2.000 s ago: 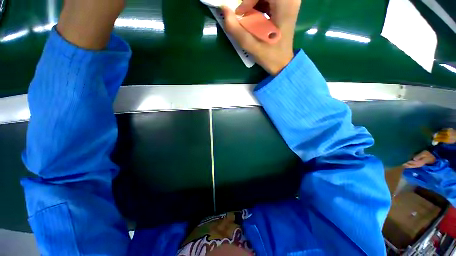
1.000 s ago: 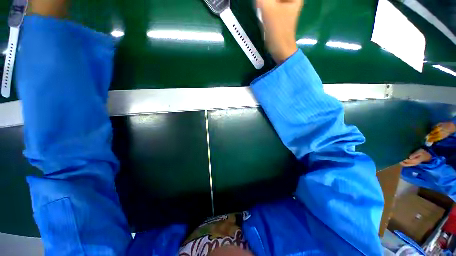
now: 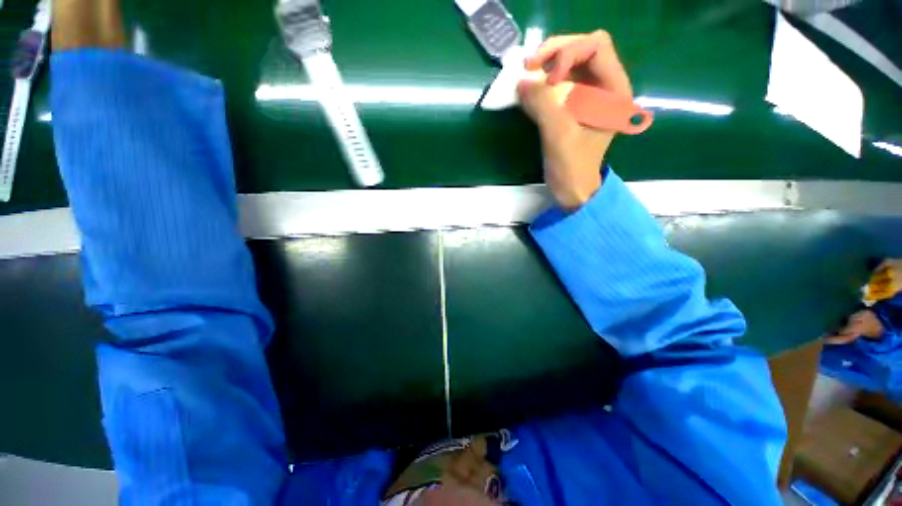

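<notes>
My right hand (image 3: 582,94) holds a flat brush with an orange-red handle (image 3: 605,109) and a white fan-shaped tip (image 3: 506,89). The tip is beside a watch with a dark case (image 3: 492,28) on a pale strap, at the top centre. A second watch (image 3: 307,35) lies left of it, its white holed strap (image 3: 343,124) reaching toward the metal rail. A third watch (image 3: 28,54) lies at the far left. My left hand is cut off by the top edge; only the wrist (image 3: 87,25) shows, near the third watch.
A metal rail (image 3: 396,210) separates the green belt from the dark green bench (image 3: 351,336). A white sheet (image 3: 816,87) lies on the belt at the upper right. At the right edge are another person's hand (image 3: 858,326) and a brown carton (image 3: 849,445).
The watches show further right in view. My right hand has moved down and right, with the brush now in clear view. My left forearm stays at the left.
</notes>
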